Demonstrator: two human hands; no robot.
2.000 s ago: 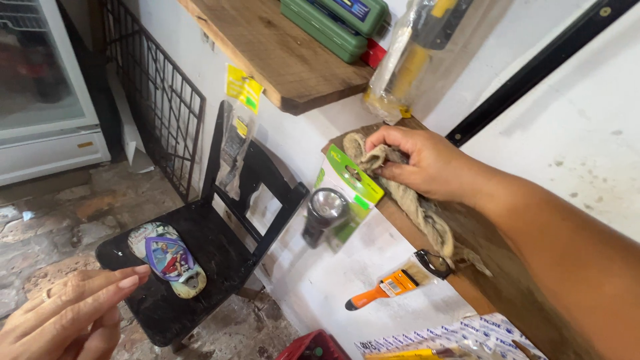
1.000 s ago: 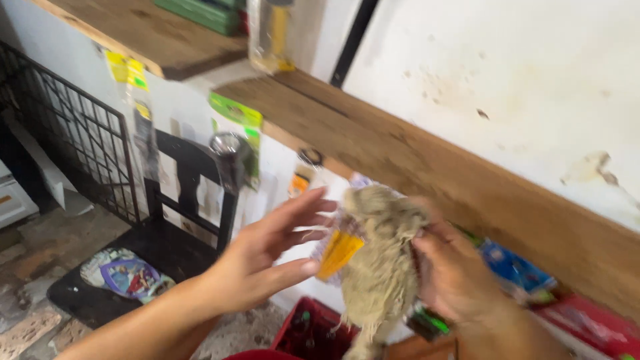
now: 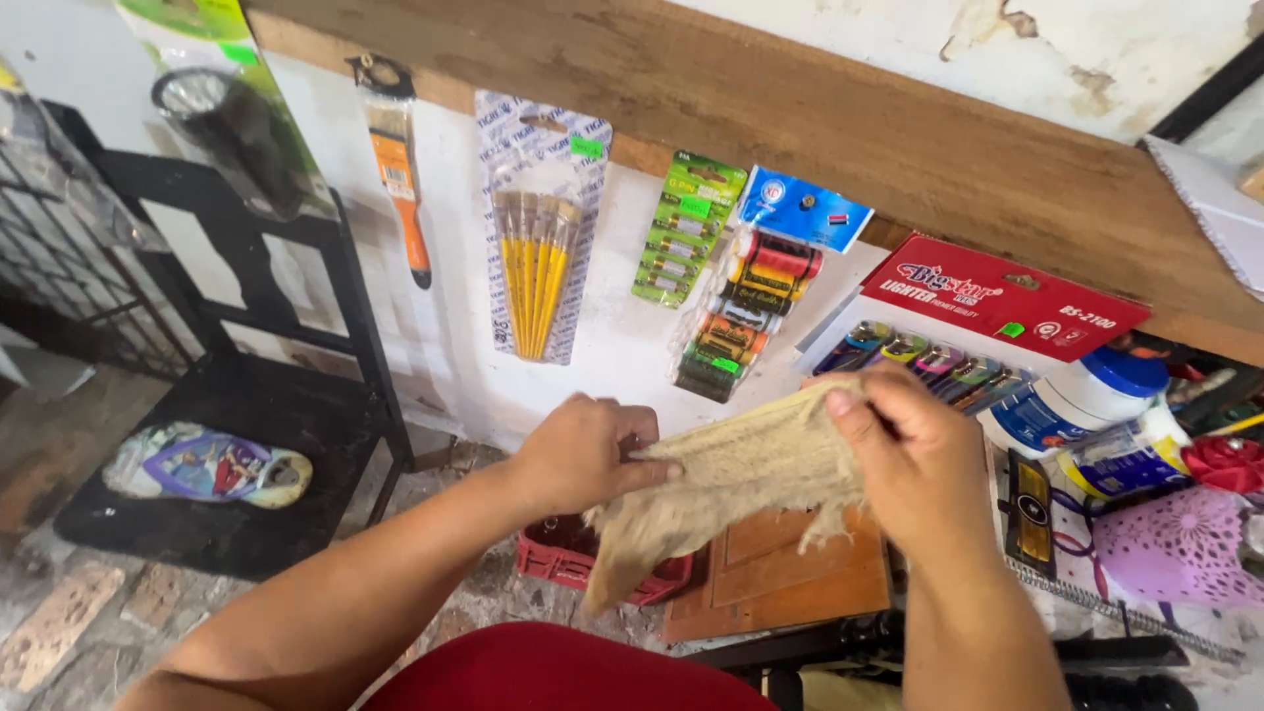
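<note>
A frayed beige cloth rag [image 3: 731, 479] is stretched between my two hands, below the wooden shelf [image 3: 731, 89]. My left hand [image 3: 592, 449] pinches its left end between thumb and fingers, and a loose flap hangs beneath. At the upper right corner my right hand [image 3: 894, 425] grips the cloth. Behind and above it, packs hang along the shelf edge: a paintbrush [image 3: 400, 188], a pack of yellow-handled brushes [image 3: 538, 257], small batteries [image 3: 681, 237], a strip of colourful thread spools [image 3: 755, 296] and a red card of lighters [image 3: 987, 296]. A black flashlight [image 3: 232, 138] hangs at the left.
A black chair [image 3: 237, 444] holds a patterned flip-flop [image 3: 207, 464]. Below the cloth are a red plastic crate [image 3: 553, 563] and a brown wooden panel [image 3: 790, 573]. At the right stand a blue-lidded white tub [image 3: 1076, 395], a spiral notebook [image 3: 1126, 612] and a lilac perforated item [image 3: 1175, 543].
My right hand has brought the rag away from the shelf top. My left hand, apart from the rag two seconds ago, now grips it, and the bunched cloth is spread out. The view has swung right.
</note>
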